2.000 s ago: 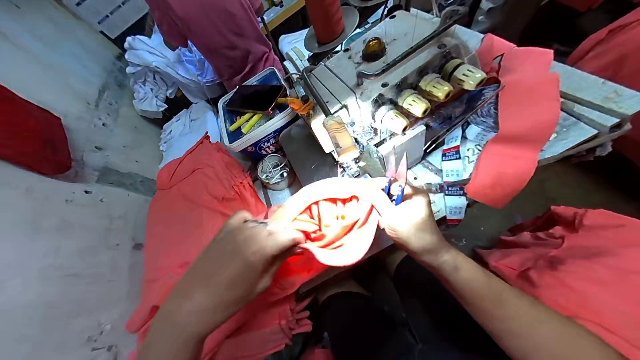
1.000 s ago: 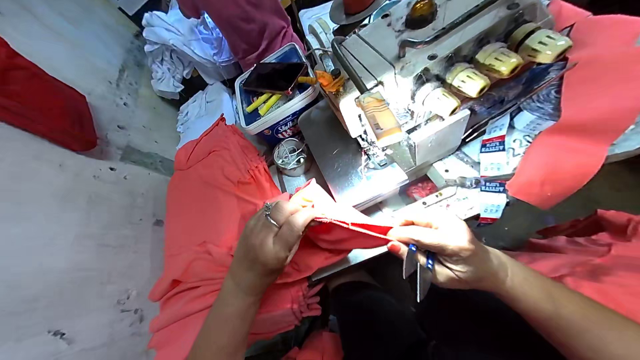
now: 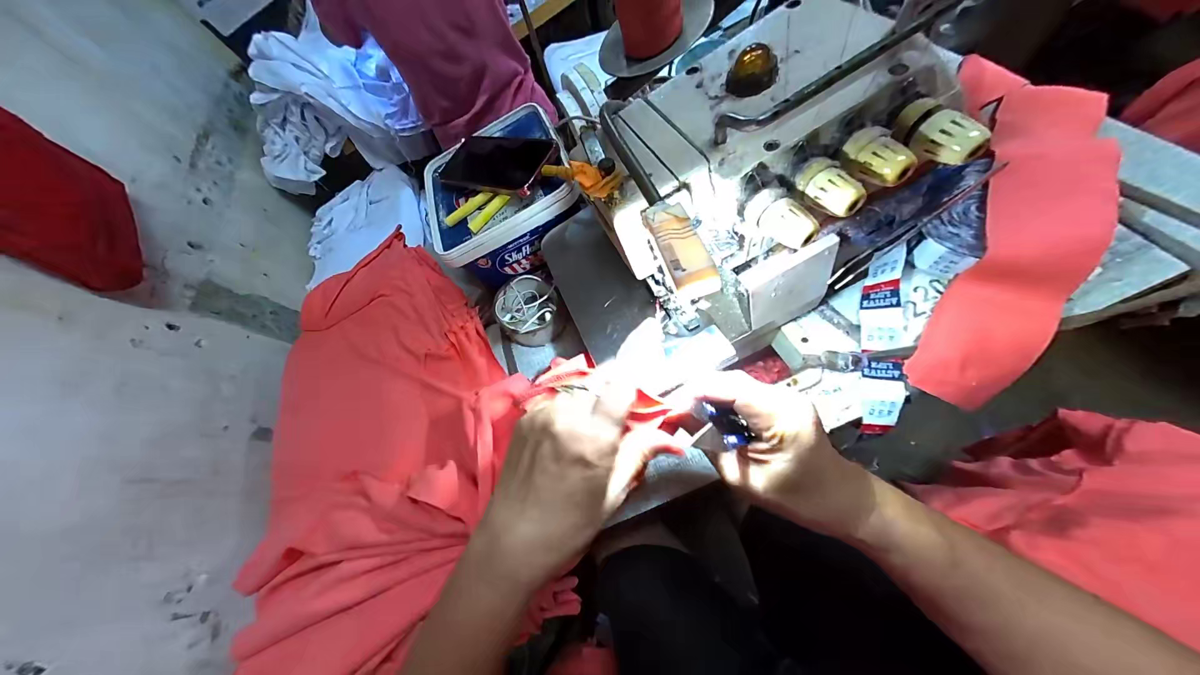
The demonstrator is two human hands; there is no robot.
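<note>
My left hand (image 3: 572, 459) is closed on the edge of a coral-red knit garment (image 3: 394, 394), whose bulk hangs down on the left. My right hand (image 3: 783, 450) holds small thread snips with blue handles (image 3: 727, 424), their blades pointing left toward the gathered cloth between my hands. Whether my right fingers also pinch the cloth is hidden by glare. Both hands are just in front of the presser foot of an overlock sewing machine (image 3: 680, 248). Bright lamp light washes out the cloth edge there.
Left of the machine stand a plastic tub (image 3: 450, 234) with a phone and yellow tools, and a small cup of white thread (image 3: 527, 307). A coral fabric strip (image 3: 1041, 244) and printed labels (image 3: 881, 319) lie at the right. More coral cloth (image 3: 1097, 506) is at lower right.
The cloth was spread as a loop, then stretched between my hands; now it is bunched and my hands are closer together. The snips hung downward one second ago and now point toward the cloth.
</note>
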